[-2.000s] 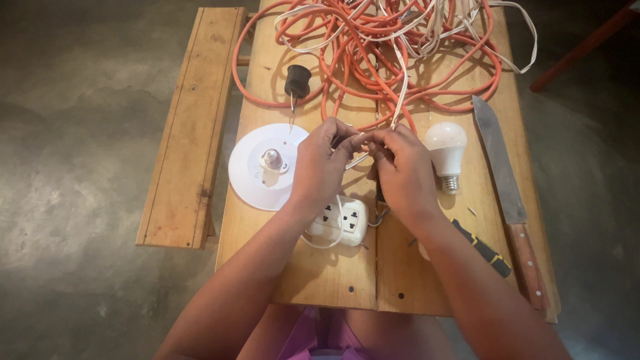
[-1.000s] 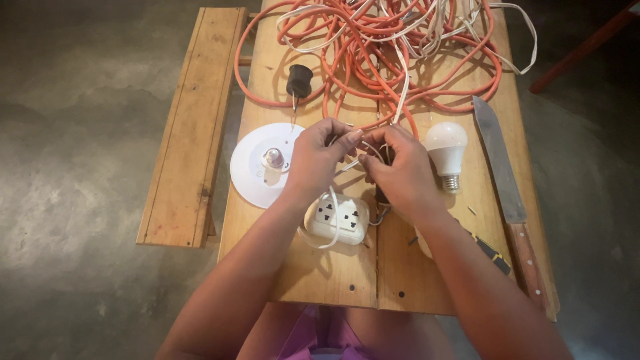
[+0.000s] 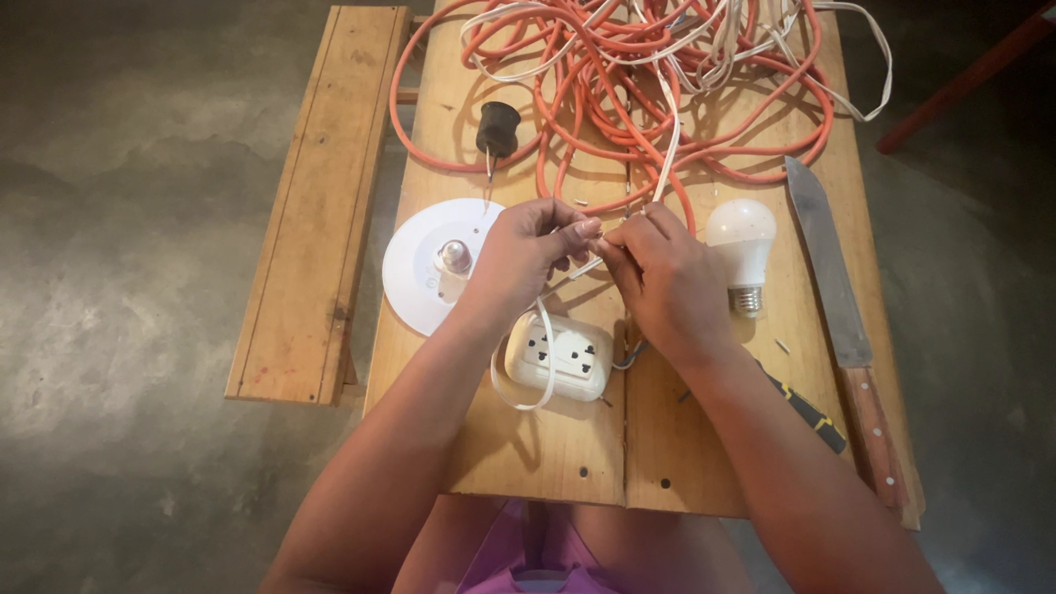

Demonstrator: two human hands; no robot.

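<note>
My left hand and my right hand meet fingertip to fingertip over the table, pinching thin wire ends between them; the exact join is hidden by the fingers. White electrical cable loops down from beneath my left hand across a white double outlet. Another length of white cable runs up from my right hand into the heap. Partly behind my left hand lies a round white lamp base. An LED light bulb lies just right of my right hand.
Tangled orange cable covers the table's far part, with a black bulb socket at its left. A large knife with a wooden handle lies along the right edge. A black and yellow tool handle is partly under my right forearm. A wooden bench stands left.
The fingertips of my two hands have come closer together; a second ago a small loop of wire showed between them. The things lying on the table have not plainly moved.
</note>
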